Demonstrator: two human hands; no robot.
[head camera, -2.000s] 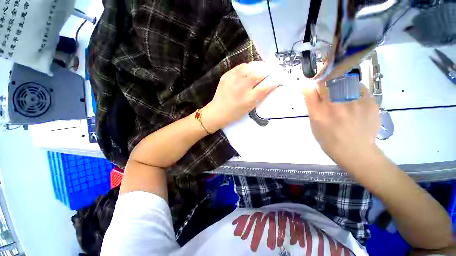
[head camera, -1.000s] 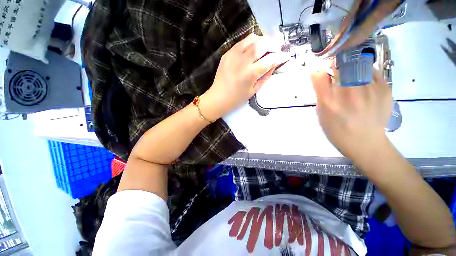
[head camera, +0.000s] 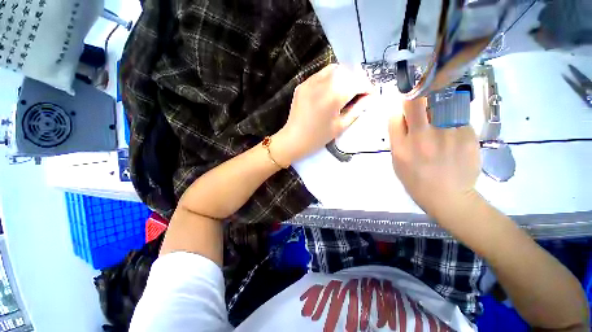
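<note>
The dark plaid garment (head camera: 221, 84) lies in a heap on the table left of the needle and hangs over the front edge. My left hand (head camera: 324, 117) rests at its right edge, fingers bent close to the presser foot (head camera: 376, 72); glare hides the fingertips and whether they pinch cloth. My right hand (head camera: 436, 152) is right of the needle, fingers pointing up to the glare under the machine head. Its fingertips are partly hidden, and I cannot tell if they hold anything. A clear bluish cylinder (head camera: 452, 107) is just above its fingers.
Dark snips (head camera: 578, 84) lie at the far right. A metal bracket (head camera: 491, 97) and a rounded silver plate (head camera: 498, 162) are right of my right hand. A grey fan-vented box (head camera: 61, 120) and a blue crate (head camera: 107, 227) are at left. The scale edge (head camera: 402, 224) runs along the front.
My right hand has shifted a little left, away from the silver plate, and its fingers show more below the cylinder. My left hand stays by the presser foot. The view has shifted slightly.
</note>
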